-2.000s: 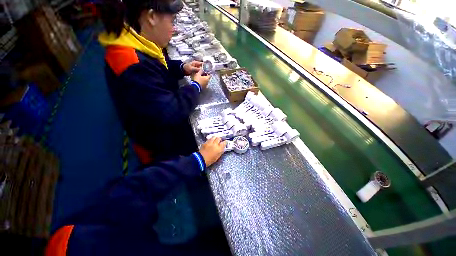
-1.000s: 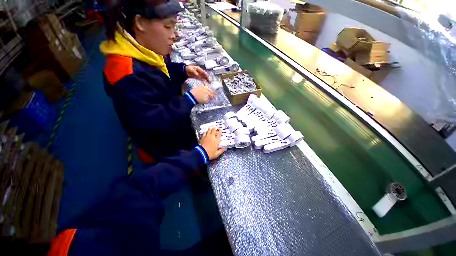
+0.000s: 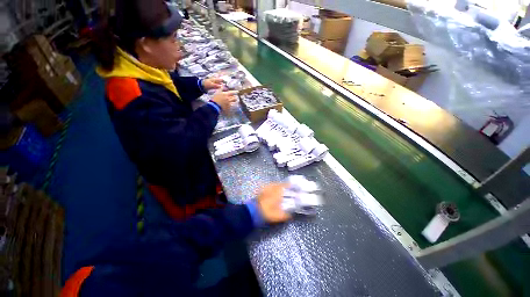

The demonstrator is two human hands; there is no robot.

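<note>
My left hand (image 3: 273,203) reaches in from the lower left over the silvery mat (image 3: 343,249). It is blurred and closed around a small group of white fans (image 3: 303,196) at its fingertips; their exact number is hard to tell. My right hand is out of the picture. A small group of white fans (image 3: 235,144) lies on the mat by the neighbour. A larger overlapping row of white fans (image 3: 290,139) lies beside it along the belt edge.
An open brown carton of small parts (image 3: 260,101) stands beyond the fans. A seated person (image 3: 157,122) works at the left with both hands over the bench. One fan (image 3: 440,221) lies on the green belt (image 3: 372,168). A metal bar crosses at lower right.
My left hand has moved right and nearer along the mat, taking several fans from the left group, which is now smaller. The view has shifted slightly.
</note>
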